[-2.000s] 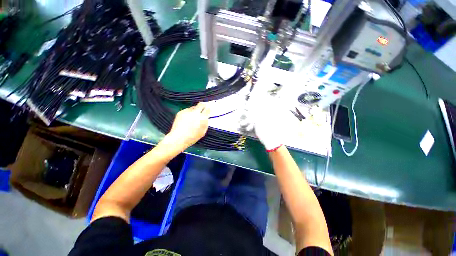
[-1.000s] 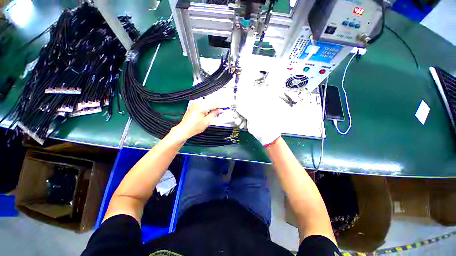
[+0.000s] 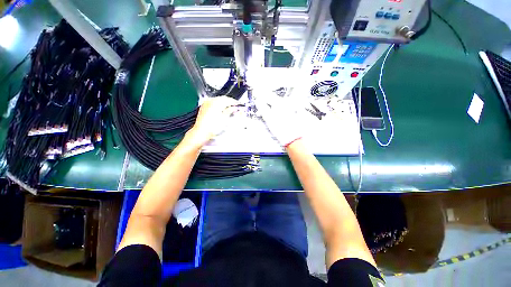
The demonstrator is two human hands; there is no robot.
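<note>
My left hand [image 3: 214, 119] is at the left of the white base plate [image 3: 330, 134], its fingertips closed on a thin dark cable end below the machine head [image 3: 246, 47]. My gloved right hand [image 3: 275, 116] is close to its right, washed out by glare; its fingers reach to the same spot, but what they hold cannot be told. The connector and fixture are hidden or too bright to make out. The curved black cable bundle [image 3: 137, 132] lies left of the plate, its brass-coloured tips [image 3: 253, 162] along the plate's front edge.
A loose black cable pile [image 3: 53, 106] with white bands lies far left. Dark tweezers or pliers [image 3: 316, 111] lie on the plate, right of my hands. The control box [image 3: 336, 67], temperature controller [image 3: 381, 19] and phone [image 3: 370, 106] stand right. A blue bin [image 3: 203, 224] and boxes are below.
My left hand has moved right and forward, onto the plate and closer to my right hand. The view has shifted, so the machine and bench appear further left.
</note>
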